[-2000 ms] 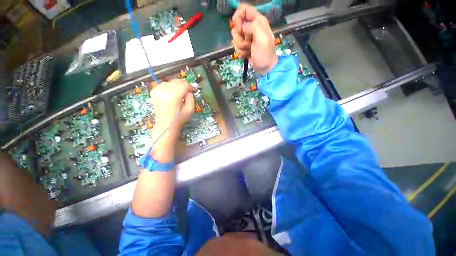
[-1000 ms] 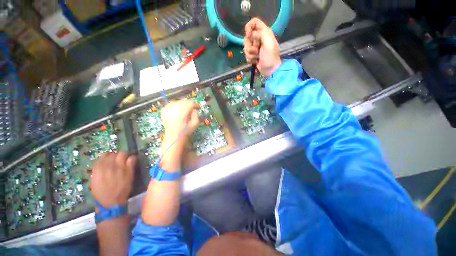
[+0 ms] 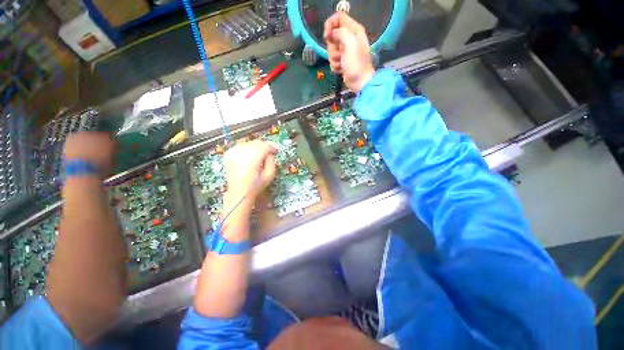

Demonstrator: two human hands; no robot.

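Observation:
Green circuit boards (image 3: 295,193) with white and orange parts lie in dark-rimmed carrier trays (image 3: 321,167) along the line. My left hand (image 3: 248,164), with a blue strap (image 3: 227,245) on the wrist, is over the middle tray, fingers curled; whether it holds a small part cannot be told. My right hand (image 3: 347,51) is a closed fist above the far edge of the right tray. A slim dark hand tool (image 3: 338,83) sticks down from it, its tip near a board (image 3: 339,126).
Another person's forearm (image 3: 89,225) reaches over the left trays. Behind the rail lie a red pen (image 3: 265,80) on white paper (image 3: 205,113), a plastic bag (image 3: 154,109) and a yellow-handled tool (image 3: 176,139). A turquoise fan (image 3: 391,33) stands behind. A silver rail (image 3: 321,229) runs nearest me.
The other person's hand has come in from the left and moved up beyond the trays. My left hand stays over the same tray. My right fist still holds the tool, its position slightly shifted.

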